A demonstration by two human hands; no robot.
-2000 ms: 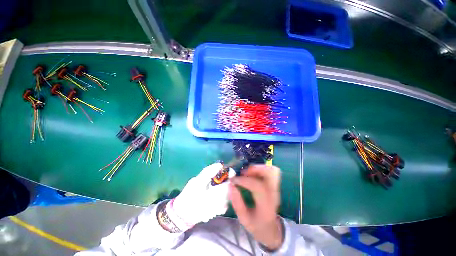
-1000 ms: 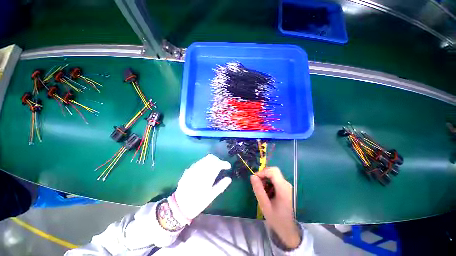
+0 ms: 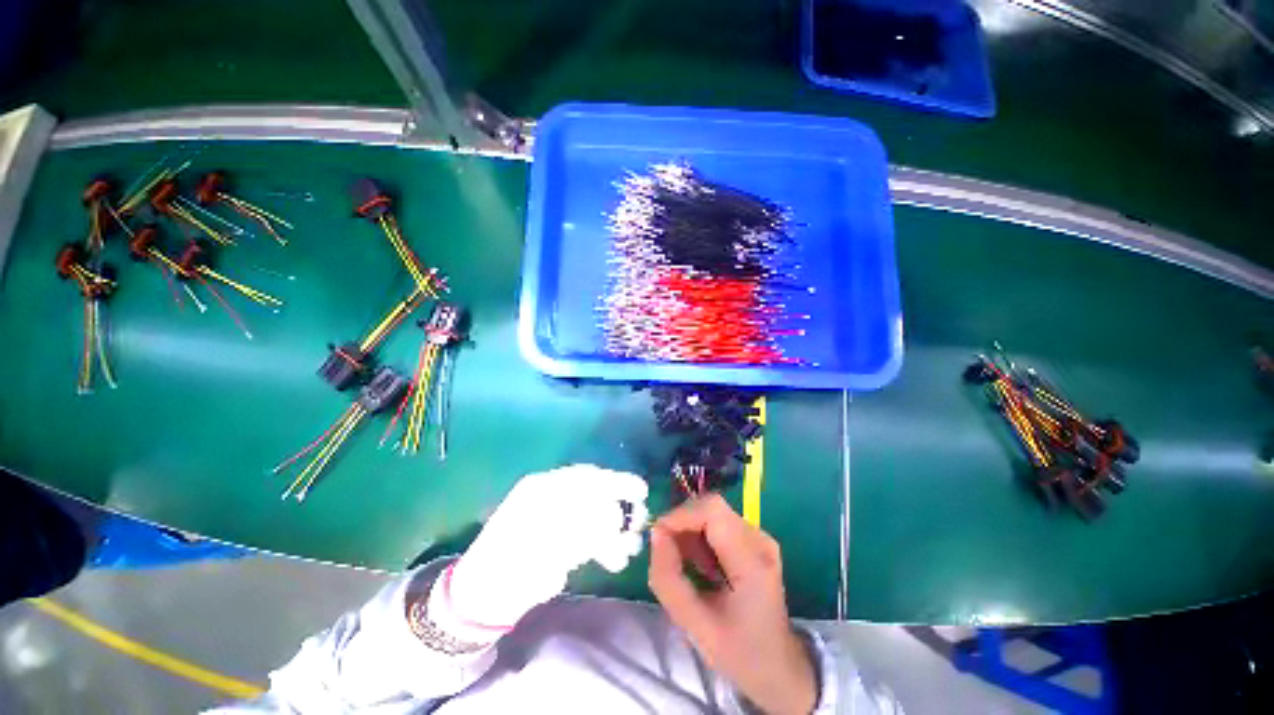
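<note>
My left hand (image 3: 552,545), in a white glove, is closed with a small black part (image 3: 627,516) at its fingertips. My bare right hand (image 3: 729,587) is just to its right, thumb and forefinger pinched on a thin yellowish wire. A dark wired connector (image 3: 703,570) shows partly inside the right hand; the fingers hide most of it. Short wire ends (image 3: 690,481) stick up above the right hand. Loose small black parts (image 3: 710,419) lie in a heap below the blue parts tray (image 3: 538,335). The tray holds black terminal wires (image 3: 710,231) and red terminal wires (image 3: 720,314).
Several wired connectors (image 3: 375,394) lie spread on the left of the green surface. A pile of wired connectors (image 3: 1069,450) lies on the right. A second blue bin (image 3: 971,95) stands beyond the metal rail (image 3: 978,196). An upright post (image 3: 405,63) rises behind the tray.
Since one second ago my hands have come together. The left hand has closed on a small black part. The right hand has moved slightly left and down. The whole view has shifted slightly.
</note>
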